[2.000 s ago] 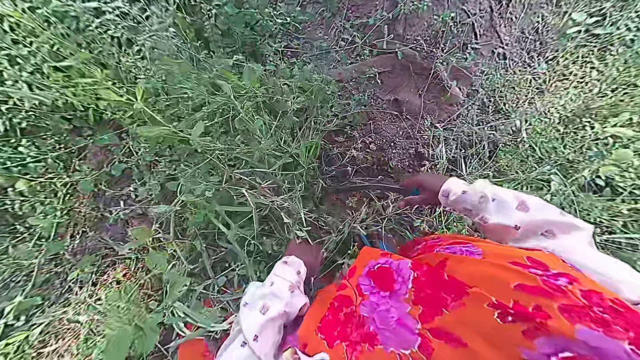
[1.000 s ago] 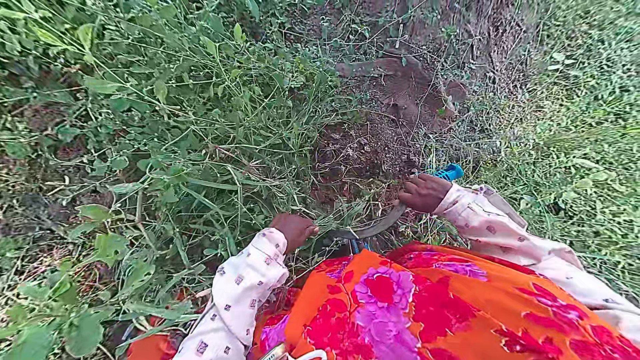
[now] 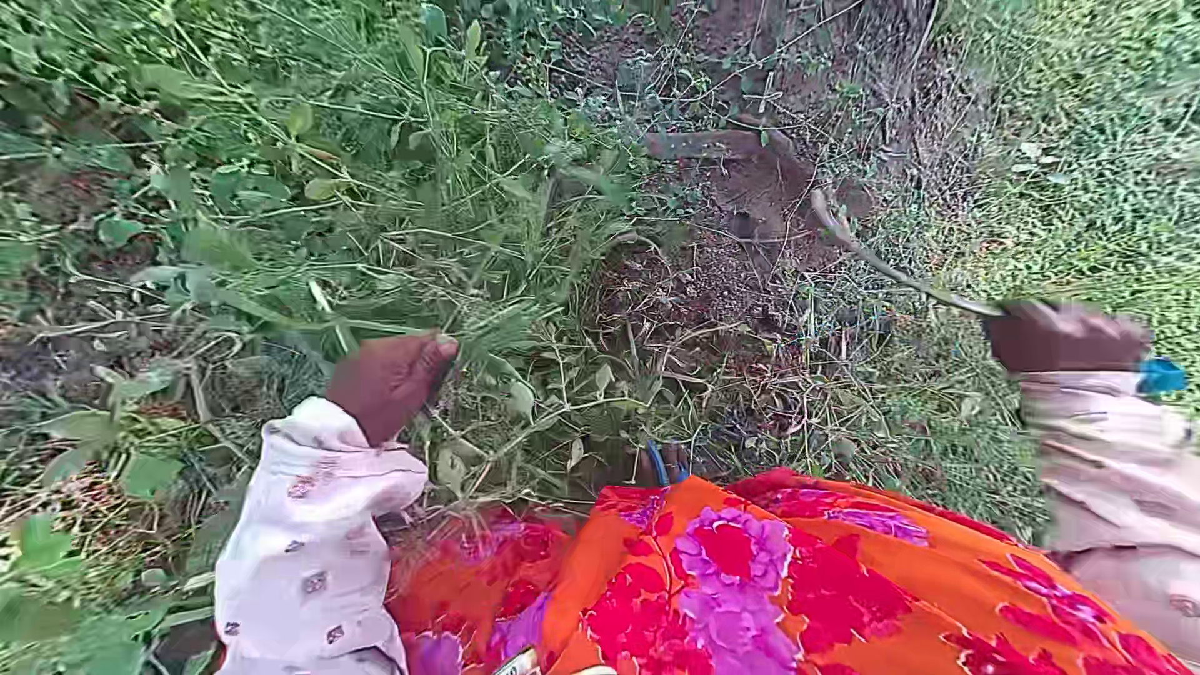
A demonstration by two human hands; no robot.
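Note:
My right hand [image 3: 1067,337] is closed around the handle of a sickle [image 3: 900,272] at the right. Its curved metal blade points up and left over bare soil, and a blue handle end shows past my fist. At the left, my left hand [image 3: 392,384] is closed on a bunch of green weeds [image 3: 497,347], whose stems and leaves spread out on both sides of the fist. The roots of the bunch cannot be made out. The two hands are far apart.
Dense weeds [image 3: 234,187] cover the left side. Dark bare soil [image 3: 694,281] lies ahead, with short grass [image 3: 1106,169] at the right. An orange floral cloth [image 3: 844,581] covers my lap, and a foot with a blue sandal strap [image 3: 659,463] shows before it.
My right hand has swung the sickle away to the right, its blade now raised off the weeds near my left hand. My left hand has moved left with greens in it.

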